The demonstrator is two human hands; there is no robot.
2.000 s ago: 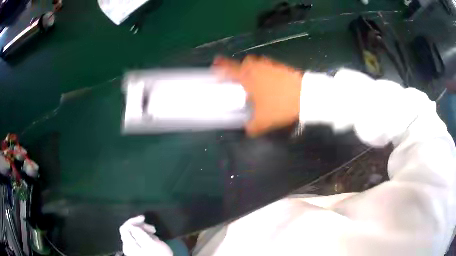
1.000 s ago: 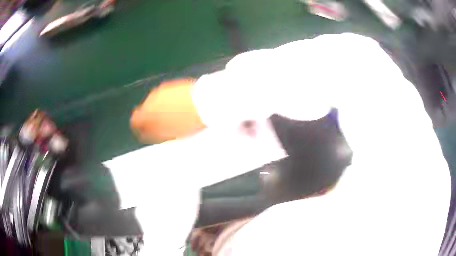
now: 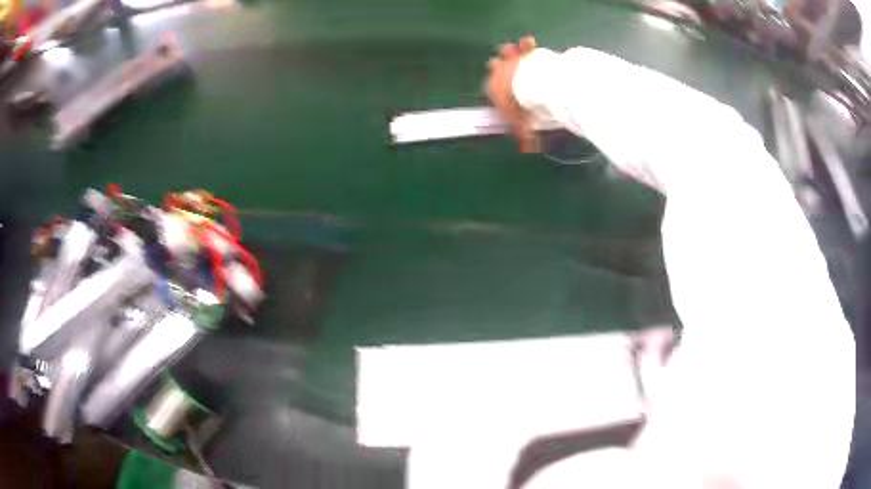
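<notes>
A long white housing shell (image 3: 497, 387) is low in front of me, overexposed, its details washed out. My left hand (image 3: 454, 468), white-gloved, meets its lower edge and appears to hold it; the fingers blend into the glare. My bare right hand (image 3: 514, 95) is stretched far forward over the right end of a slim white strip (image 3: 444, 124) near the mat's far side. The hand is blurred and hides that end, so its grip is unclear.
Silver parts (image 3: 95, 296) with red wires (image 3: 224, 253) are piled at left, beside a greenish solder spool (image 3: 172, 413). A long pale part (image 3: 115, 91) lies at upper left. Tools and parts (image 3: 802, 143) crowd the right edge.
My right hand has left the shell and reached forward to the slim strip. The shell is now lower and to the right, with my left hand. The view has shifted, showing more of the left pile.
</notes>
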